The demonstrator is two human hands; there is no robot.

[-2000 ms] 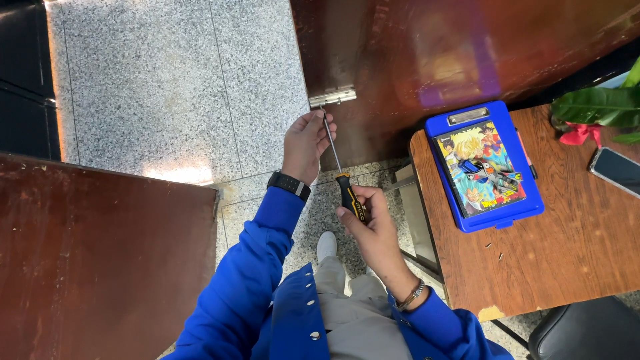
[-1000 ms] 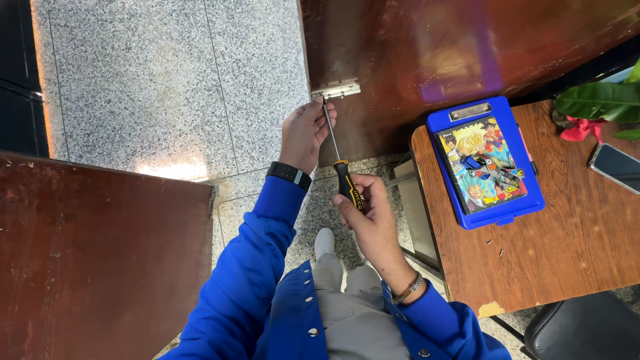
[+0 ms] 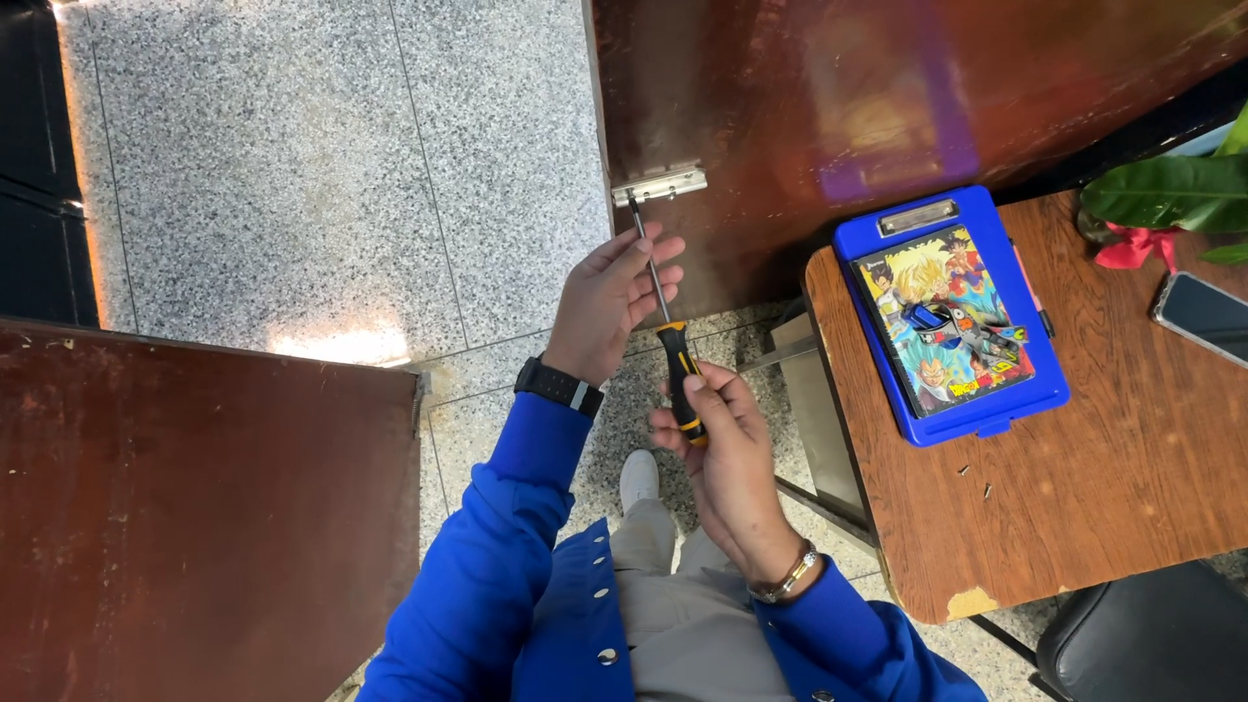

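A black and yellow screwdriver (image 3: 686, 386) has its handle in my right hand (image 3: 726, 444), the fingers and thumb wrapped round the lower part. Its steel shaft slants up to a metal slide bolt (image 3: 660, 186) fixed on the reddish-brown wooden door (image 3: 721, 107), with the tip at the bolt's lower left edge. My left hand (image 3: 609, 297) is around the upper shaft, thumb and forefinger against it and the other fingers loosely spread. Whether a screw sits under the tip cannot be made out.
At right, a wooden table (image 3: 916, 526) holds a blue clipboard case (image 3: 1024, 390) with an illustrated notebook (image 3: 941, 322), two small screws (image 3: 988, 490), a phone (image 3: 1204, 317) and a plant (image 3: 1170, 195). A black chair (image 3: 1150, 639) stands below; another brown wooden panel (image 3: 195, 517) is at left.
The fingers of my left hand have spread, showing more of the shaft near the tip. My right hand stays on the screwdriver handle.
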